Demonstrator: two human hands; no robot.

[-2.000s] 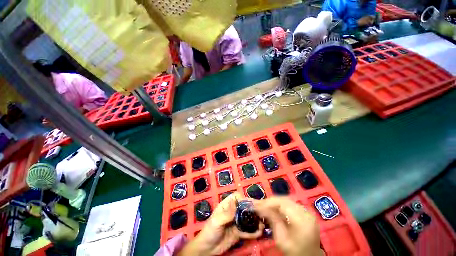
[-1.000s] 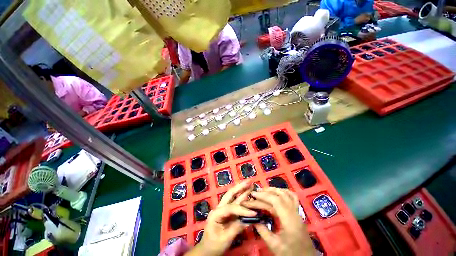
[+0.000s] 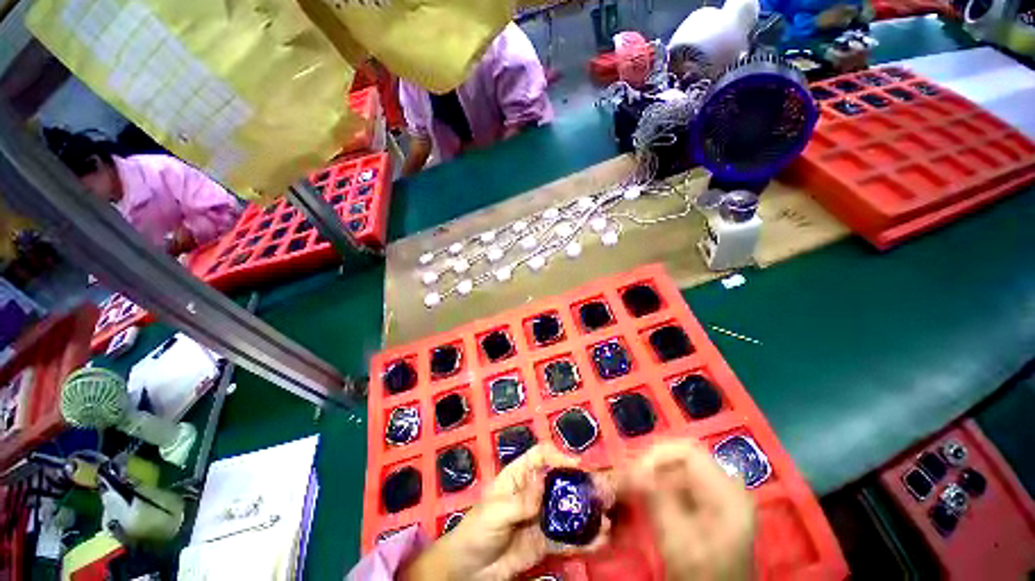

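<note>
My left hand (image 3: 494,524) holds a dark rounded-square watch body (image 3: 571,506) above the near part of a red compartment tray (image 3: 712,340). The unit's glossy face is up and shows a small bright pattern. My right hand (image 3: 690,516) is just to its right, blurred, with its fingers drawn together; whether it holds anything I cannot tell. Many tray pockets hold dark watch bodies. One unit (image 3: 741,460) at the right has a silvery, shiny face. The hands hide some near pockets.
Behind the tray, rows of white discs on wires (image 3: 537,267) lie on a brown board (image 3: 414,323). A small bottle (image 3: 732,238) and purple fan (image 3: 751,119) stand behind right. Stacked red trays (image 3: 908,210) lie right, a notebook (image 3: 252,516) left. A metal post (image 3: 216,301) slants at left.
The watch body, edge-on between both hands a second ago, now shows its face in my left hand. My right hand has moved off to the right. The view has shifted slightly.
</note>
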